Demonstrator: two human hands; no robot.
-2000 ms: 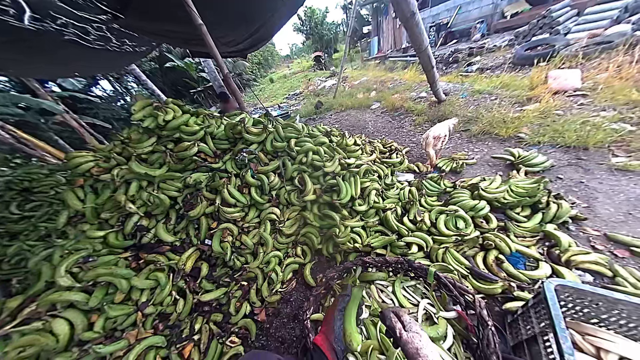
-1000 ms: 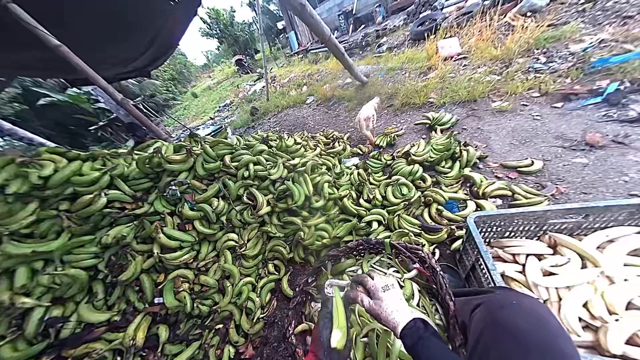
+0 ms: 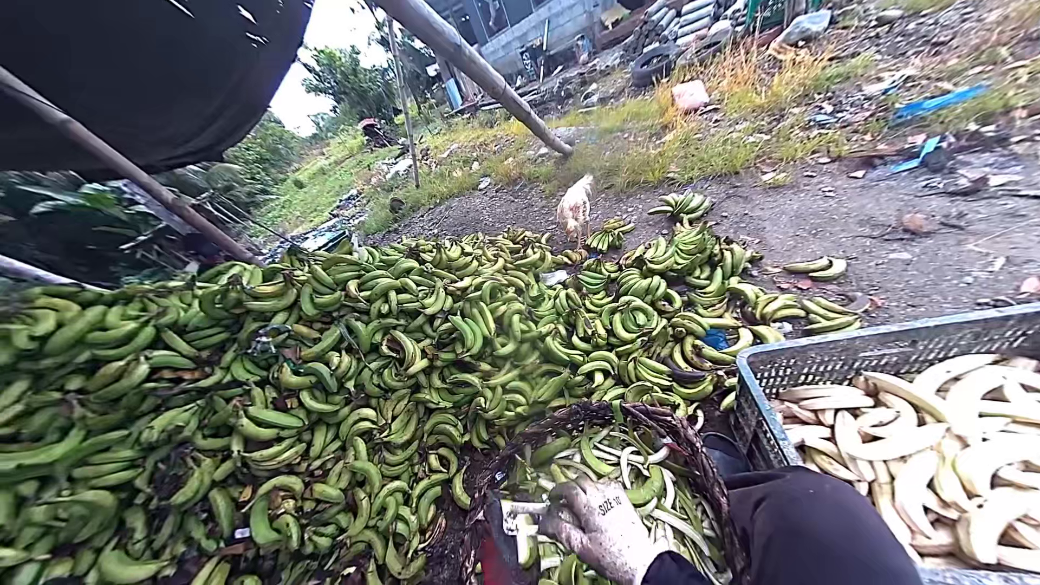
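Note:
My right hand [image 3: 597,520], in a soiled light work glove, is closed on a small pale tool [image 3: 524,509], perhaps a peeler. It works above a round woven basket [image 3: 699,455] holding green peels and plantains. Just left of the tool is a dark and red shape [image 3: 497,544], maybe my left hand in a glove, blurred and cut by the lower edge; a partly peeled plantain [image 3: 526,546] lies against it. A large heap of green plantains [image 3: 366,349] spreads left of and beyond the basket. Peeled plantains [image 3: 910,455] fill a crate at the right.
The dark plastic crate [image 3: 764,406] stands beside my right knee [image 3: 812,528]. A pale chicken [image 3: 575,210] is at the heap's far edge. Slanting poles [image 3: 487,73] and a dark tarp [image 3: 146,81] hang over the left. Beyond are gravel ground, grass, a tire [image 3: 653,65] and litter.
Since one second ago, the gloved right hand and tool have moved down along the plantain. The crate of peeled plantains shows more than two seconds ago, as the view has turned right.

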